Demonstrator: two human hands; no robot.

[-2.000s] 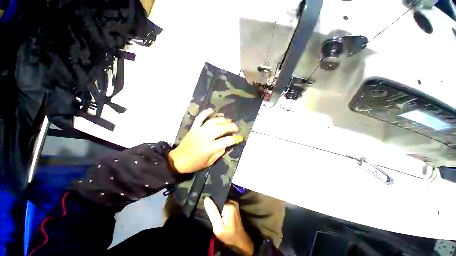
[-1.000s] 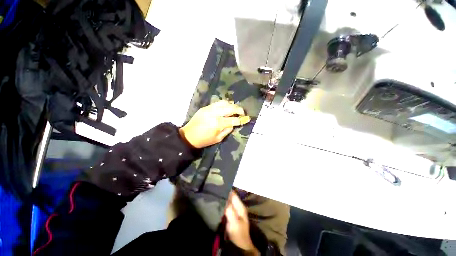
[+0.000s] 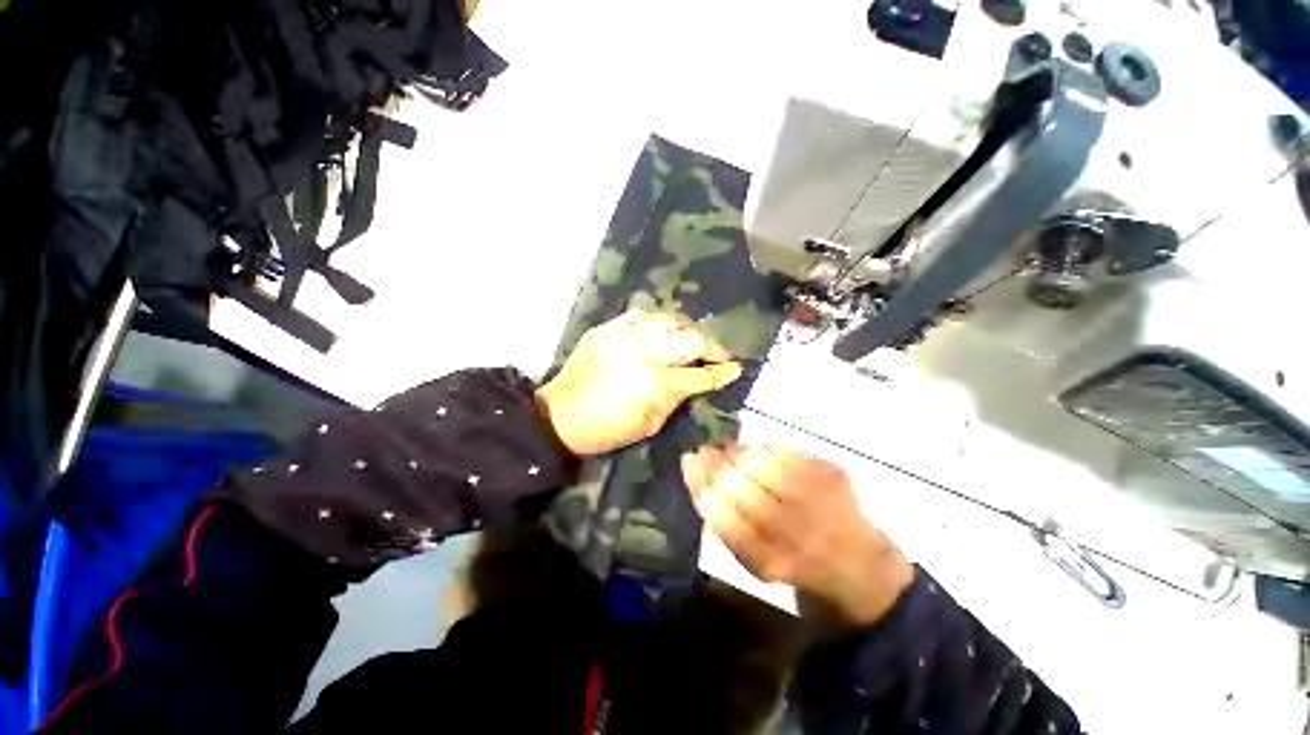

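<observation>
The camouflage panel (image 3: 695, 237) lies on the white machine table, its right edge beside the presser foot and needle area (image 3: 807, 309). My left hand (image 3: 632, 382) rests on the middle of the panel, pressing it, with thumb and index finger near its right edge. My right hand (image 3: 783, 517) is at the panel's lower right edge, its fingertips bent together at the fabric. Whether it pinches the edge is hard to tell. The panel's lower end hangs towards my lap in shadow.
The sewing machine head (image 3: 991, 216) stands at the right with a control panel (image 3: 1221, 445). Thread snips (image 3: 1080, 563) lie on the white table (image 3: 920, 531). Black webbing tabs (image 3: 352, 187) and dark pieces are heaped at the left. A blue bin (image 3: 158, 495) is lower left.
My right hand has come up from below the table edge to the panel's right edge. My left hand stays on the panel. The camera view has shifted slightly.
</observation>
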